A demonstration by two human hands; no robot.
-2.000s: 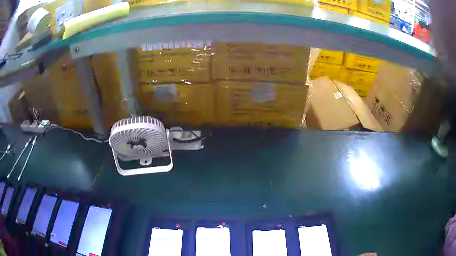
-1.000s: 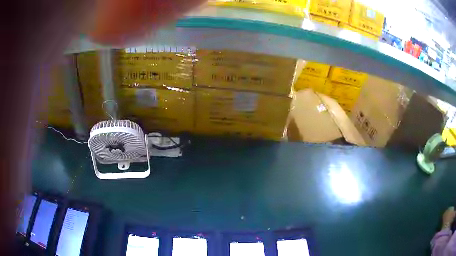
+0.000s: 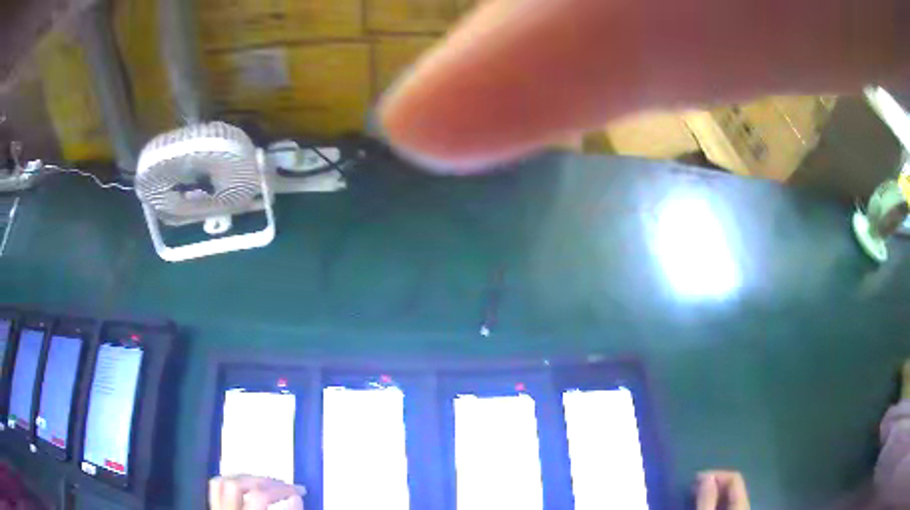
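Observation:
Four phones with plain white screens stand side by side in a dark blue tray [image 3: 425,438]. My left hand [image 3: 254,493] shows at the bottom edge, over the lower part of the leftmost phone [image 3: 258,428]; whether it grips anything is hidden. My right hand [image 3: 720,490] shows only as fingertips on the mat, right of the tray and apart from the rightmost phone [image 3: 605,448]. A large blurred finger [image 3: 469,110] reaches in from the upper right, very close to the lens; whose it is cannot be told.
A second tray [image 3: 155,408] of phones with bluish screens lies at the left. A white fan [image 3: 200,184] stands before a power strip [image 3: 309,182]. A green fan [image 3: 883,214] is far right. Another person's lilac sleeve [image 3: 895,453] shows at the right edge. Cartons [image 3: 299,80] stand behind.
The view has tipped down, showing more of the trays. The blurred finger, at the upper left a second ago, now comes from the right. My left hand has appeared over the leftmost phone.

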